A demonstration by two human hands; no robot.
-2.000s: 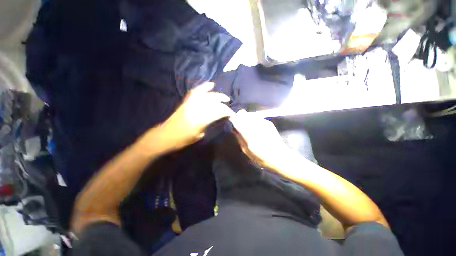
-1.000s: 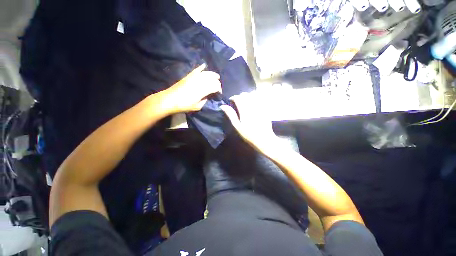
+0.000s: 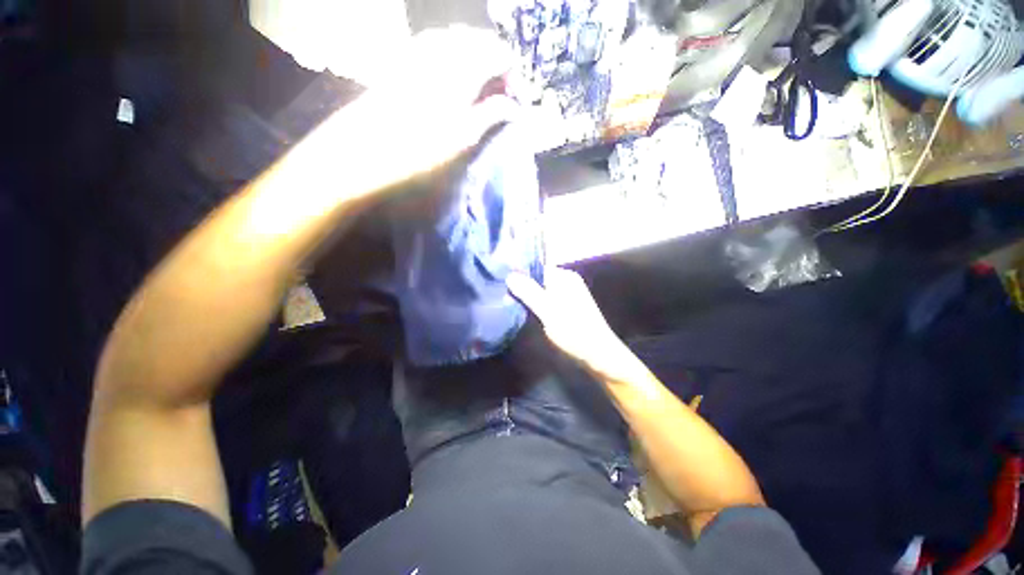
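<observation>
A navy garment (image 3: 146, 202) spreads over the left side, with a tiny white label near its upper left. A smooth blue-grey cloth part (image 3: 466, 292) hangs over the table's front edge above the lap. My left hand (image 3: 466, 84) is stretched forward near the machine, washed out by glare, with its fingers at the upper end of this part; its exact grip is unclear. My right hand (image 3: 556, 309) pinches the right edge of the blue-grey part lower down. The needle area is hidden in glare.
Black looped handles, perhaps scissors (image 3: 795, 101), lie on the pale table (image 3: 820, 169). A small fan (image 3: 954, 51) with pale cords stands at the upper right. A crumpled clear bag (image 3: 777, 256) hangs below the table edge. Dark cloth (image 3: 786, 371) is low on the right.
The view has shifted to the right. My left hand has moved forward towards the machine. My right hand has moved lower relative to it, and the blue-grey part now hangs spread out between them.
</observation>
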